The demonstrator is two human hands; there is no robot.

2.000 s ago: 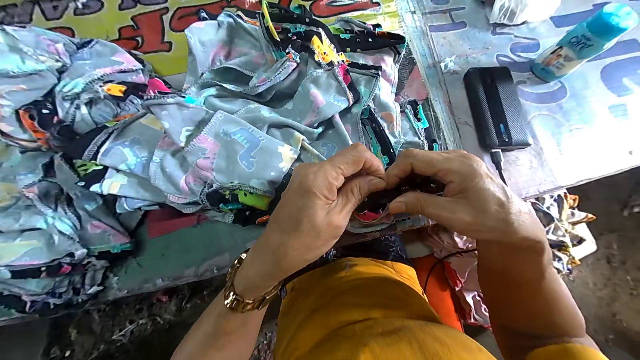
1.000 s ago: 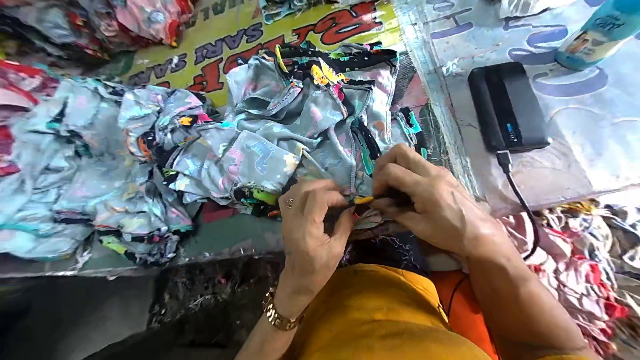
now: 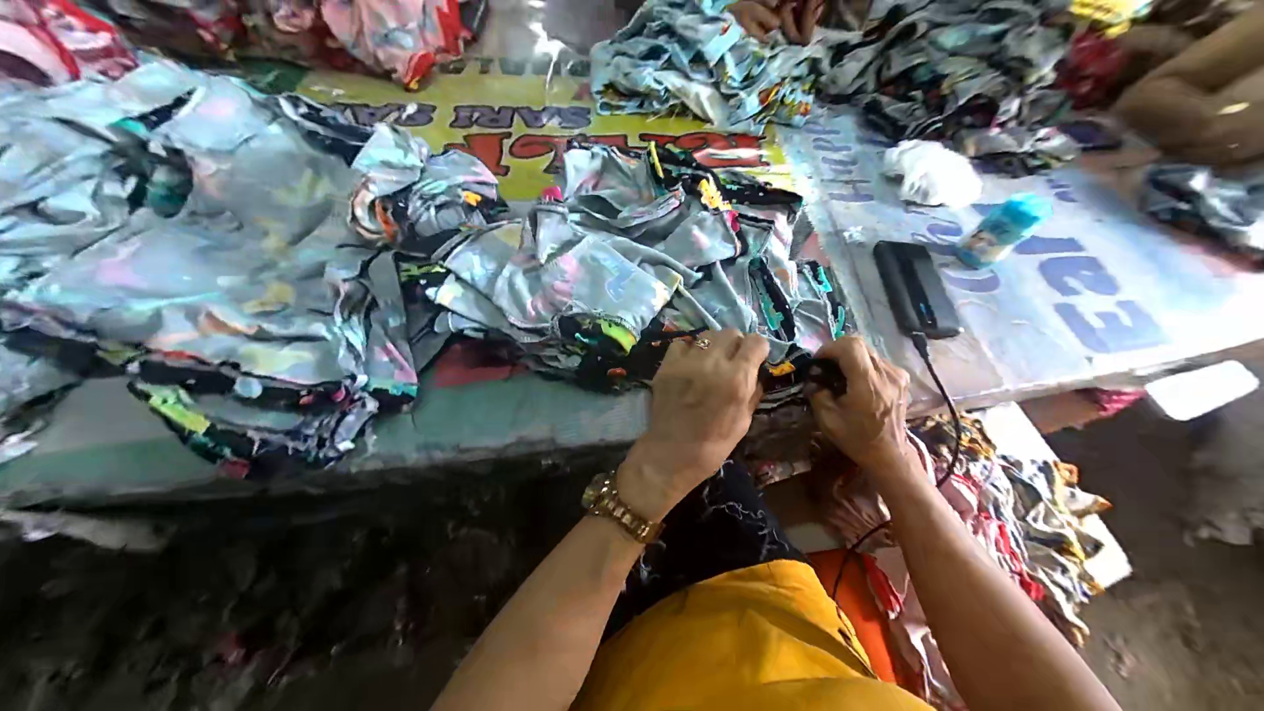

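Observation:
A grey printed garment [image 3: 612, 276] with dark patterned trim lies bunched at the table's near edge. My left hand [image 3: 706, 395], with a ring and a gold-coloured wristwatch, is closed on the dark trim at its near side. Just to the right, my right hand [image 3: 859, 395] grips a dark part of the same edge, with a short stretch of trim showing between the hands. The fingertips of both hands are partly hidden. More grey printed garments [image 3: 227, 257] are heaped to the left.
A black power bank [image 3: 916, 288] with a cable, a blue-capped bottle [image 3: 1005, 230] and a white bundle [image 3: 930, 173] stand on the right. Across the table another person's hands [image 3: 780, 18] touch a fabric pile [image 3: 711, 69]. Cloth pieces [image 3: 1027, 523] lie below the table at right.
My hands have moved apart from their close pinch at the garment's edge and now hold the dark trim side by side. The view has swung to take in more of the table's far side.

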